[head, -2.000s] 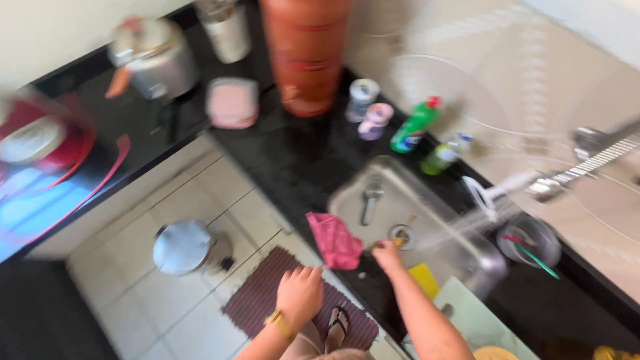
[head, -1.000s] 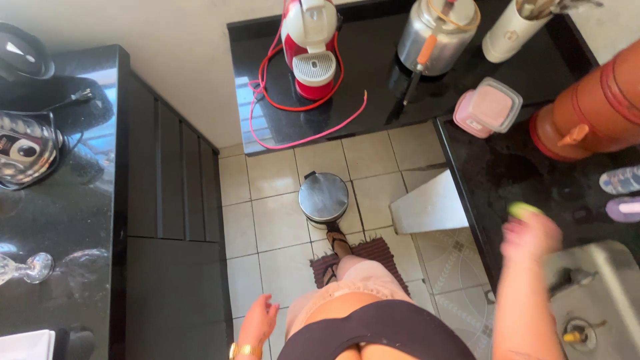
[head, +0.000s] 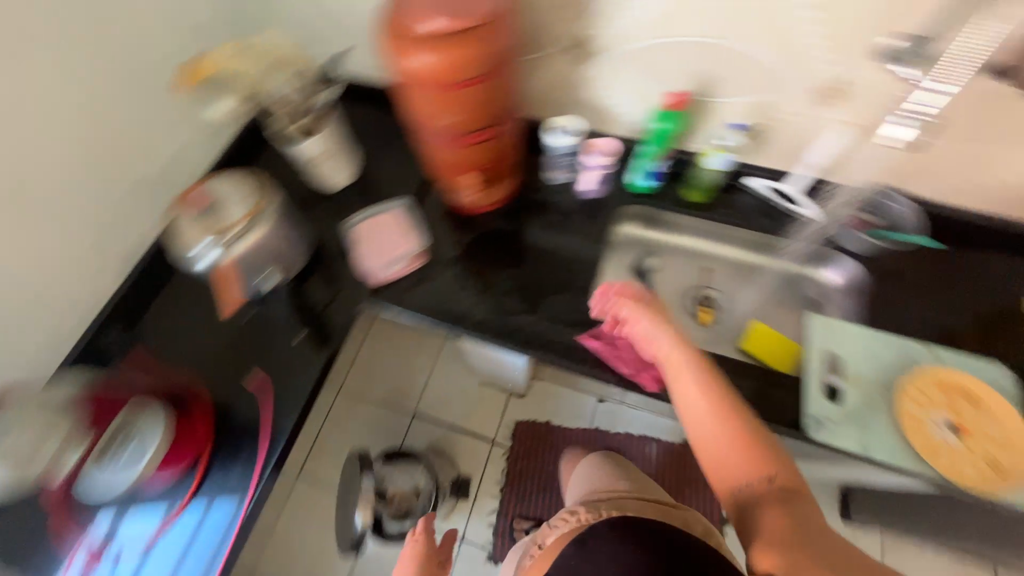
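At the sink's near left corner my right hand point(head: 636, 320) is over or touching a pink cloth point(head: 620, 356) that hangs at the counter edge; blur hides whether its fingers hold anything. My left hand point(head: 426, 550) is low, its fingers apart and empty, just below a small pedal bin point(head: 404, 492) whose round lid point(head: 356, 502) stands up. The steel sink point(head: 720, 232) has a yellow-orange piece point(head: 705, 310) at its drain. A yellow cloth or sponge point(head: 770, 347) lies at its near edge, beside a pale glass board point(head: 852, 400) bearing a round wooden board point(head: 952, 428).
A terracotta water filter point(head: 460, 104), a pink-lidded container point(head: 388, 240), a green bottle point(head: 658, 148) and a pressure cooker point(head: 236, 228) stand on the black counter. A red coffee machine point(head: 152, 448) is at left. A brown mat point(head: 544, 472) lies on the tiled floor.
The view has swung back toward the sink. The bin's lid, shut a second ago, now stands open. My right hand, which held something yellow-green over the counter, is now at the pink cloth.
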